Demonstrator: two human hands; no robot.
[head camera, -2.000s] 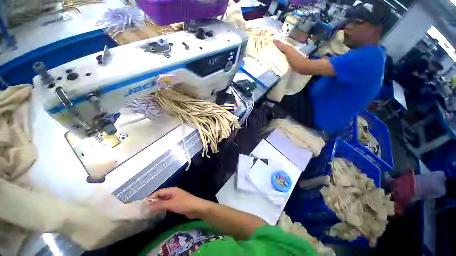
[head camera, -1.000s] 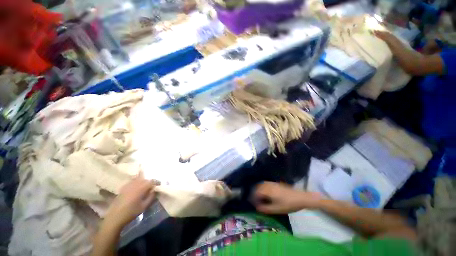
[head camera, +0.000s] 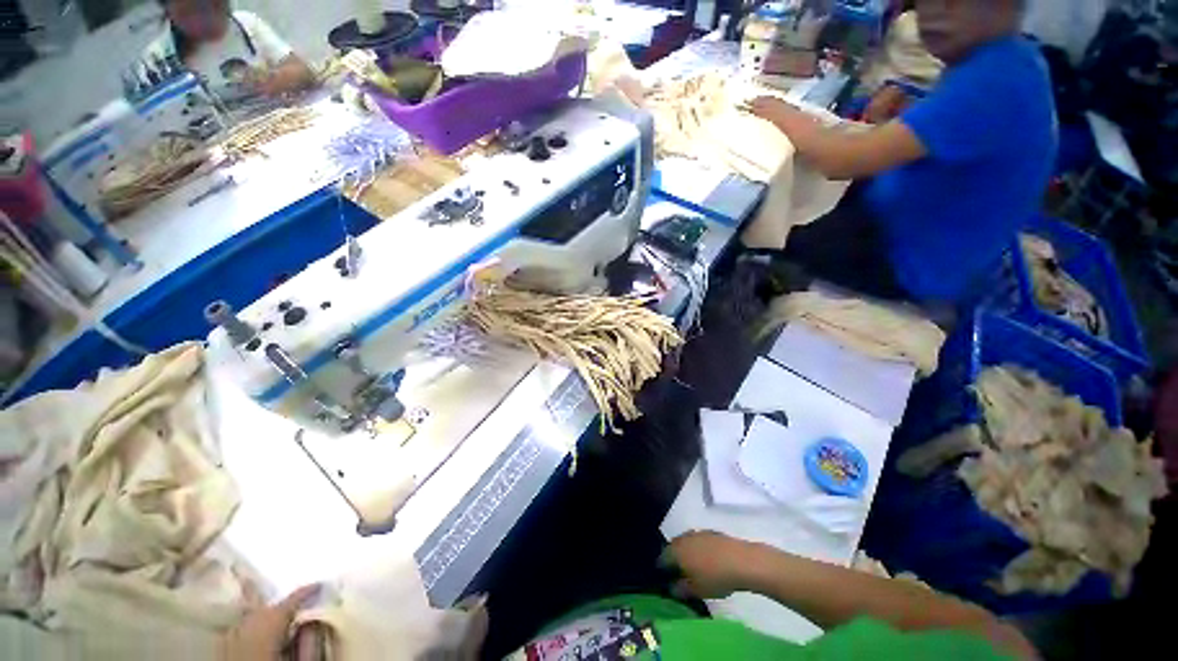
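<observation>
A cream garment piece (head camera: 401, 617) lies at the table's front edge, at the bottom of the head view. My left hand (head camera: 269, 628) is at its left end with cloth between the fingers, partly cut off by the lower edge. My right hand (head camera: 704, 566) is apart from the cloth, beside the side stand, with fingers curled; its fingertips are hidden, so I cannot tell if it holds anything. A heap of cream pieces (head camera: 123, 497) lies left of the white sewing machine (head camera: 439, 258). No cloth shows under the needle (head camera: 388, 411).
Beige strips (head camera: 581, 333) hang by the machine head. The side stand (head camera: 698, 510) at right holds papers (head camera: 788, 471) and a blue round tin (head camera: 836, 466). Blue crates (head camera: 1079, 375) hold beige pieces. A person in blue (head camera: 975, 168) works behind right. A purple tray (head camera: 478, 110) sits behind the machine.
The view has swung right and sharpened. My left hand and the cream piece now sit lower in view. The right hand remains away from the cloth; two seconds ago it was pinching the cloth's edge.
</observation>
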